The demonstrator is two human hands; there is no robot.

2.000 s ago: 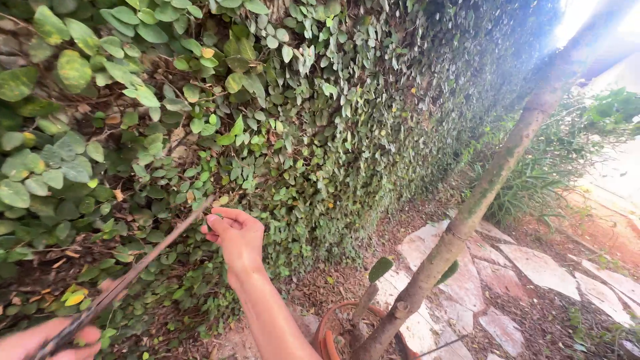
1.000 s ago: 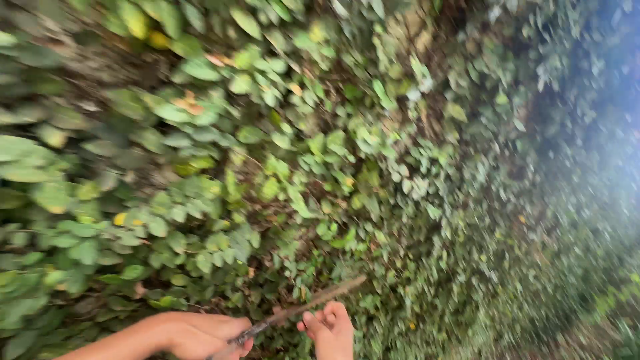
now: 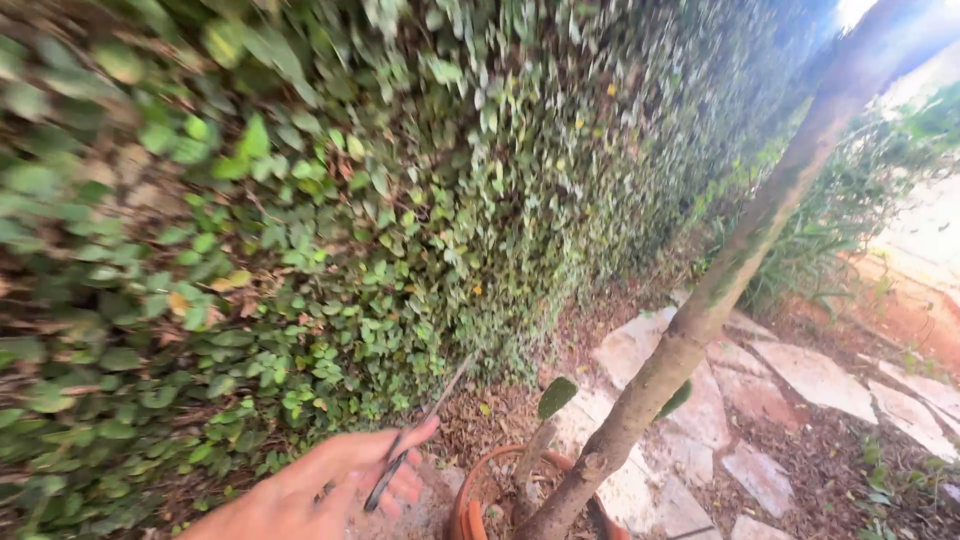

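Note:
My left hand reaches in from the lower left, its fingers closed around a long thin rod. The rod has a dark lower end and a thinner, brownish upper part, which slants up and right. Its far tip lies in front of the lower edge of the leafy creeper on the wall; whether they touch is unclear. Motion blur softens the hand and the rod. My right hand does not show.
A terracotta pot with a small cactus stands at the bottom centre. A leaning tree trunk crosses the right side. Flat paving stones lie among dry leaves beyond it, with grassy plants farther back.
My right hand, near the rod in both earlier frames, has left the view. My left hand still holds the rod. The view has swung to the creeper and back toward the pot and trunk.

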